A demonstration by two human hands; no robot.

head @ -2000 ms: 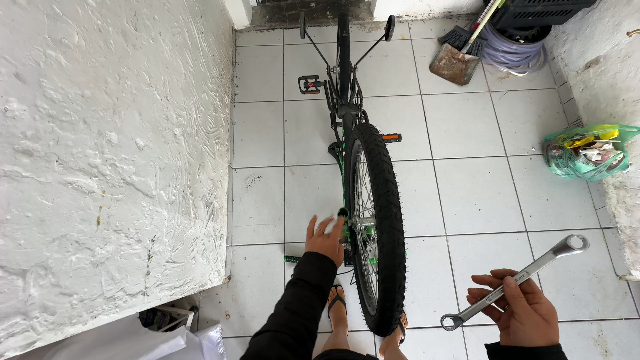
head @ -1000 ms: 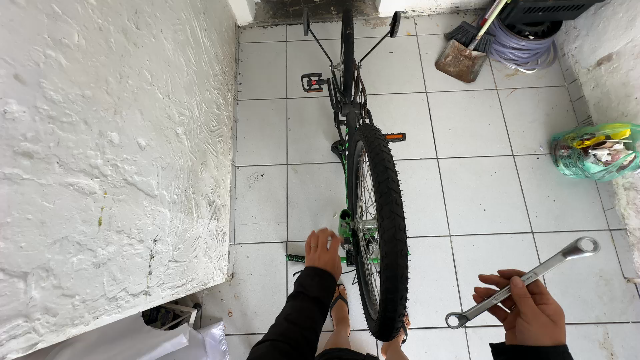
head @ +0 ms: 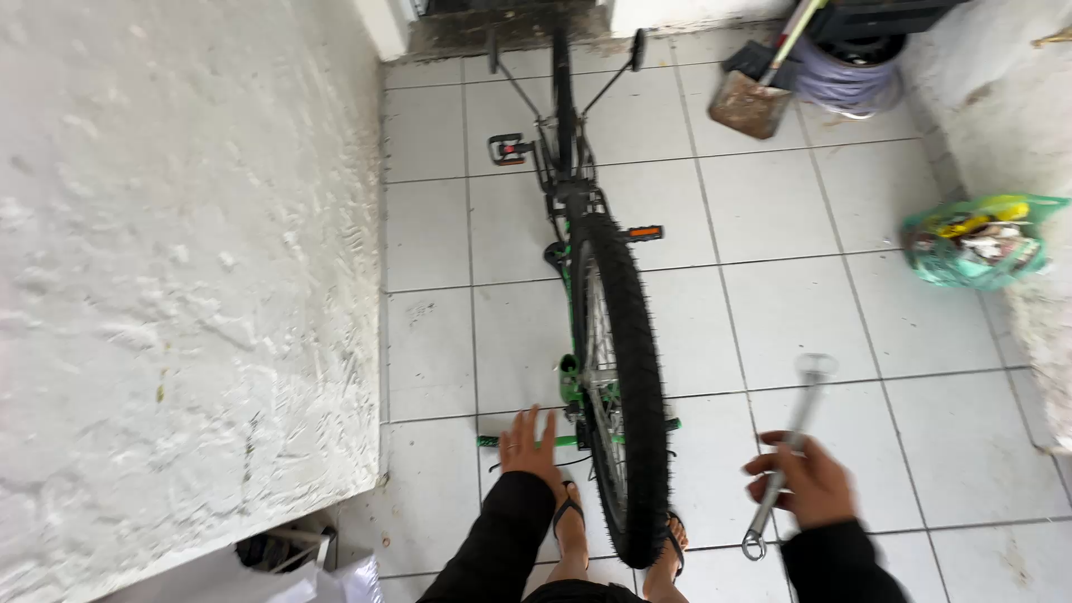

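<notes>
An upside-down bicycle stands in front of me, its knobby black tire (head: 634, 352) nearest to me and to the right of the green frame part (head: 570, 377). My left hand (head: 530, 452) is over the green handlebar (head: 563, 440), fingers spread, holding nothing; whether it touches the bar I cannot tell. On the right, my right hand (head: 804, 481) grips a steel combination wrench (head: 779, 477) around its shaft, one ring end up and blurred, the other pointing down toward me. Two pedals show, the right one (head: 645, 234) with an orange reflector.
White textured walls flank the tiled floor (head: 779, 318). At the upper right are a rusty dustpan or shovel (head: 748, 105) and a coiled lilac hose (head: 846, 79). A green plastic bag (head: 976, 243) of refuse lies by the right wall. My sandaled feet are beside the tire.
My left hand has moved away from the area beside the wheel hub, down toward me, with its fingers now spread. The wrench in my right hand has turned to a steeper angle.
</notes>
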